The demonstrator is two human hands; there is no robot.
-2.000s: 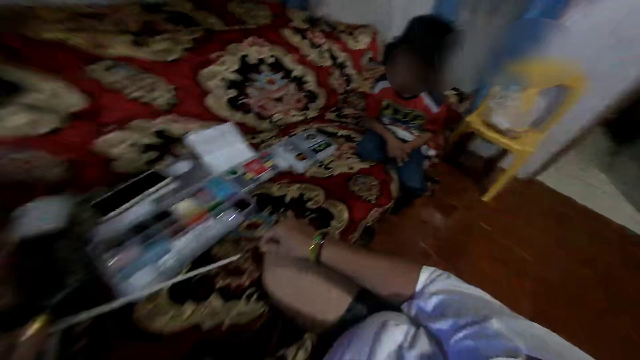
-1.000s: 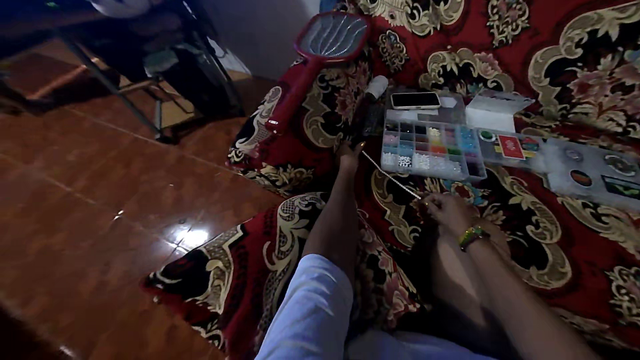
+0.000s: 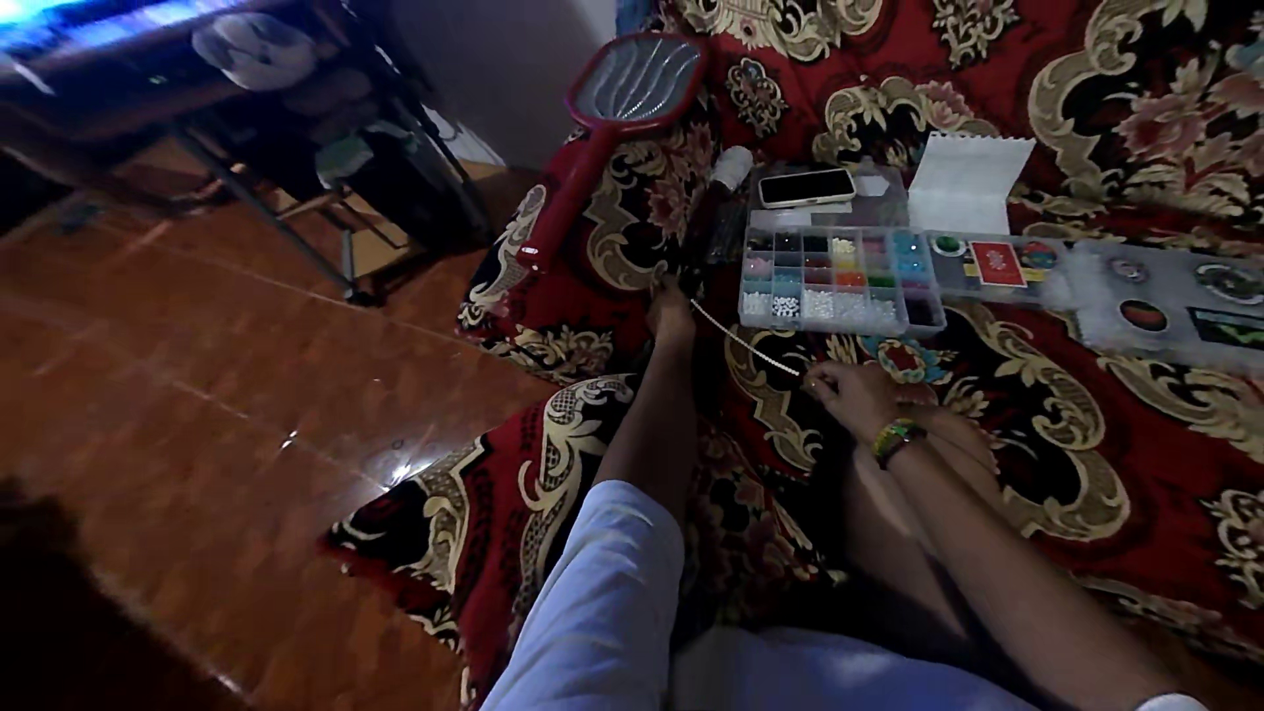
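A strand of small white beads (image 3: pixel 746 341) stretches at a slant between my two hands over the patterned sofa cover. My left hand (image 3: pixel 671 308) pinches its upper end. The lower end is between the fingers of my right hand (image 3: pixel 851 393), which has a green and yellow beaded bracelet (image 3: pixel 897 437) at the wrist. Just beyond the strand lies a clear compartment box (image 3: pixel 839 318) with beads sorted by colour. A smartphone (image 3: pixel 807 187) rests behind that box, and a folded white card (image 3: pixel 970 183) stands to the right of the phone.
A red electric fly swatter (image 3: pixel 637 84) leans at the sofa's left end, near a white-topped bottle (image 3: pixel 732 168). Right of the bead box lie a red card (image 3: pixel 997 264) and a clear plastic case (image 3: pixel 1175 306). A patterned cushion (image 3: pixel 494 523) sits left of my left arm; a metal-legged table (image 3: pixel 286 222) stands beyond.
The view has swung left since two seconds ago, when a seated person and a yellow chair were in sight. Since one second ago the strand has stayed stretched between my hands.
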